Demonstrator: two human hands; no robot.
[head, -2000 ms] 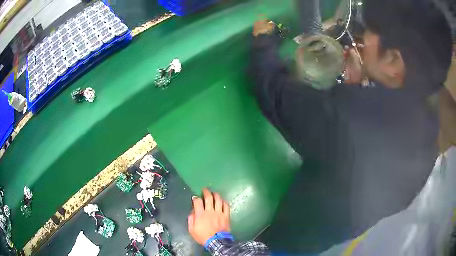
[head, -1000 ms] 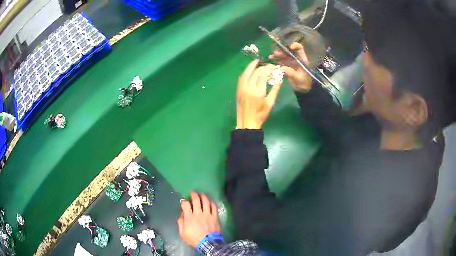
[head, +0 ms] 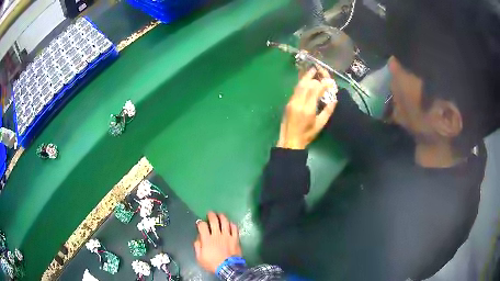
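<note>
My right hand (head: 217,245), with a blue wristband and checked cuff, lies palm down at the bench's front, holding nothing. The fingers are slightly spread. My left hand is not in view. Left of my right hand, several board assemblies (head: 109,262) lie on the dark mat (head: 178,215). They are green boards wired with red and black leads to chunky white parts.
A person in black (head: 384,208) at the right holds a white part (head: 328,91) near a thin metal-tipped tool (head: 285,47). More assemblies lie on the green belt (head: 181,115). A blue tray (head: 68,101) of pale parts stands at upper left.
The view has shifted. The neighbour's hands came together over the belt by one second ago, then moved slightly right towards the tool. Assemblies on the belt show further left and lower. My right hand stays resting.
</note>
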